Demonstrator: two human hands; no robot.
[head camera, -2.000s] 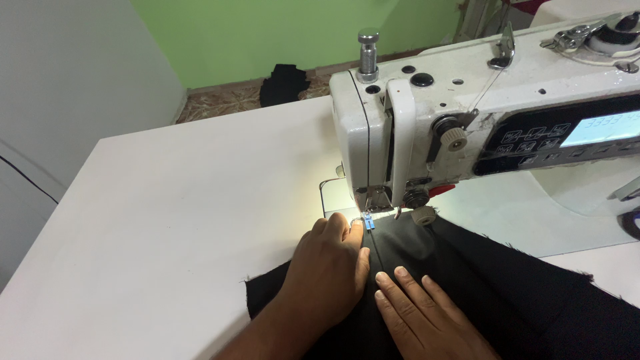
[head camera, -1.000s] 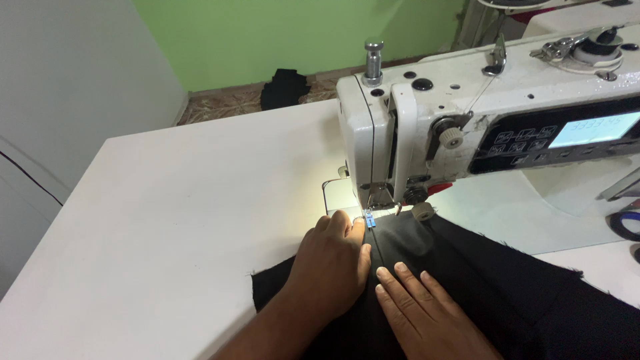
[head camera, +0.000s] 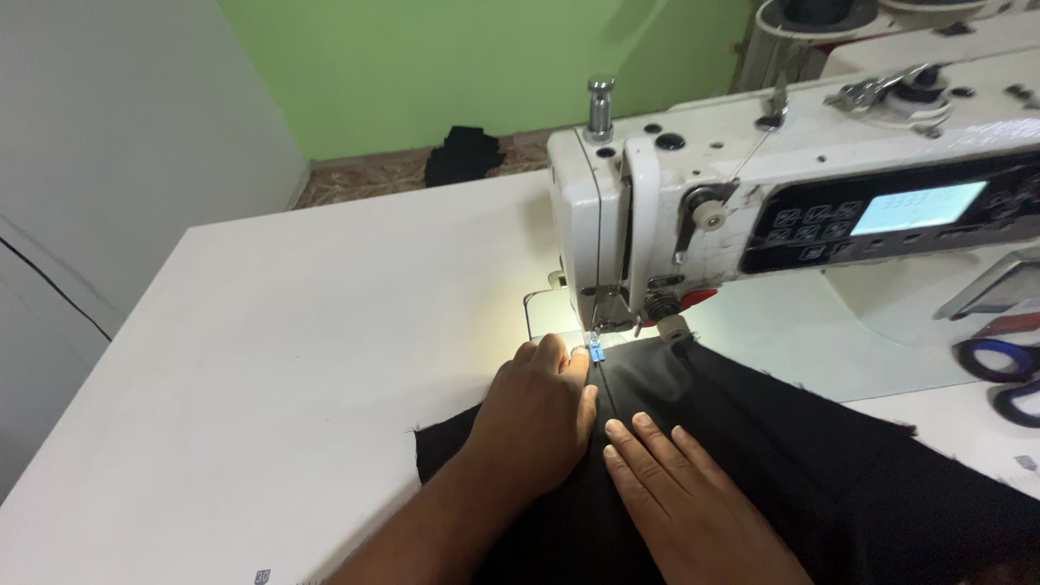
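Note:
Black fabric (head camera: 756, 439) with frayed edges lies under the blue presser foot (head camera: 597, 350) of a white industrial sewing machine (head camera: 682, 187). A seam or fold line runs from the foot toward me. My left hand (head camera: 540, 406) rests on the cloth just left of the foot, fingers curled, fingertips beside the needle area; whether it pinches the cloth is hidden. Flat on the fabric to the right of the line lies my right hand (head camera: 682, 487), its fingers slightly apart and pointing toward the foot.
The white table (head camera: 325, 341) extends to the left. Scissors with blue and black handles (head camera: 995, 360) lie at the right edge beside a metal-framed object. A lit display (head camera: 920, 208) is on the machine. Dark cloth (head camera: 465, 156) sits beyond the table, near the green wall.

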